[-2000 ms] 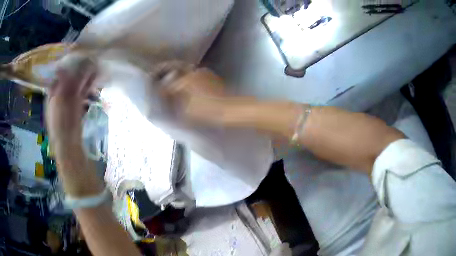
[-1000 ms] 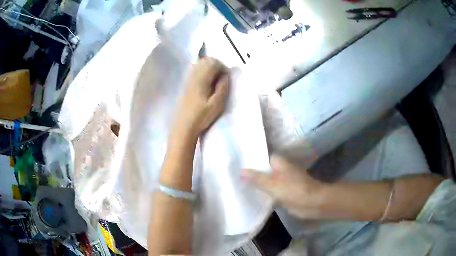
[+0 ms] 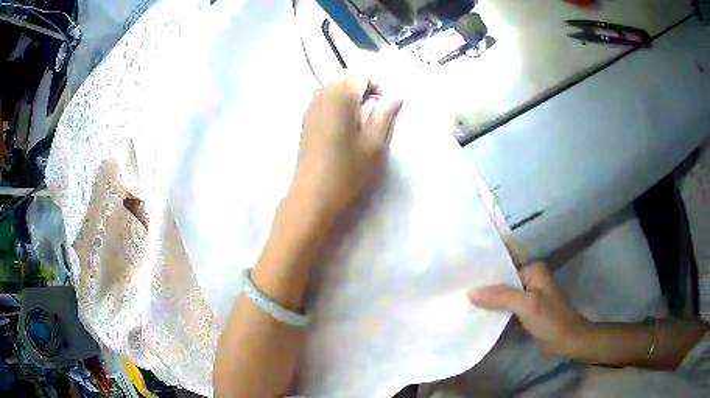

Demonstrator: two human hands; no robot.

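A large pale fabric panel [image 3: 405, 311] lies with its plain whitish side up over the table edge. Its patterned side [image 3: 101, 264] shows at the left, with a small dark gap in it. My left hand [image 3: 339, 132] pinches the fabric near the machine bed, just below and left of the needle area. My right hand [image 3: 537, 307] holds the panel's right edge at the lower right, thumb on top, fingers under it. The sewing machine's presser foot area [image 3: 463, 47] is bright with glare, and no fabric is seen under it.
Black thread snips [image 3: 607, 33] lie on the machine bed at the upper right, near a red item [image 3: 578, 2] cut by the top edge. The pale table [image 3: 592, 148] has a rounded front edge. A grey box-like object [image 3: 47, 326] and clutter stand at the lower left.
The panel has been brought from the left toward the machine and spread wider. My left hand has moved up and right toward the needle area. My right hand has moved right and down to the panel's edge.
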